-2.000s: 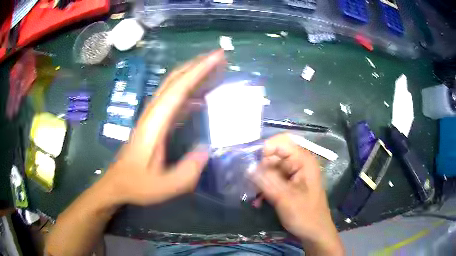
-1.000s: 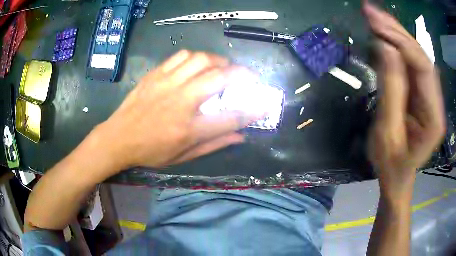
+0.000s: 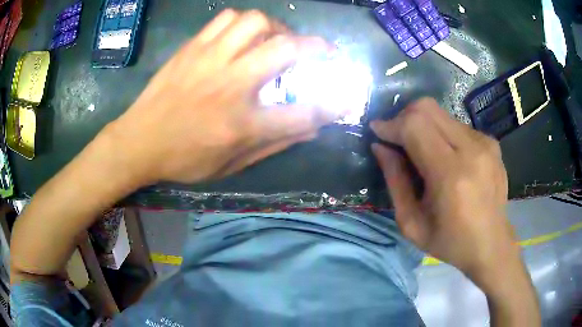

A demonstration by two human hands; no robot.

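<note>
A phone-sized piece (image 3: pixel 325 83) lies in the middle under strong glare, so its details are washed out. My left hand (image 3: pixel 223 96) holds it from the left, with the thumb along its near side and the fingers over its far side. My right hand (image 3: pixel 440 166) is just right of its lower right corner, thumb and forefinger a little apart. Nothing shows between those fingertips.
At the back left are a teal phone body (image 3: pixel 117 32), a purple keypad mat (image 3: pixel 66 25) and an open yellow tin (image 3: pixel 27 102). At the right are a purple keypad mat (image 3: pixel 413 24), a white strip (image 3: pixel 455 57) and a dark phone body with a framed window (image 3: pixel 531 93).
My right hand has come in from the far right to beside the glaring piece. My left hand still holds it. The view has shifted, and the tweezers have left the picture.
</note>
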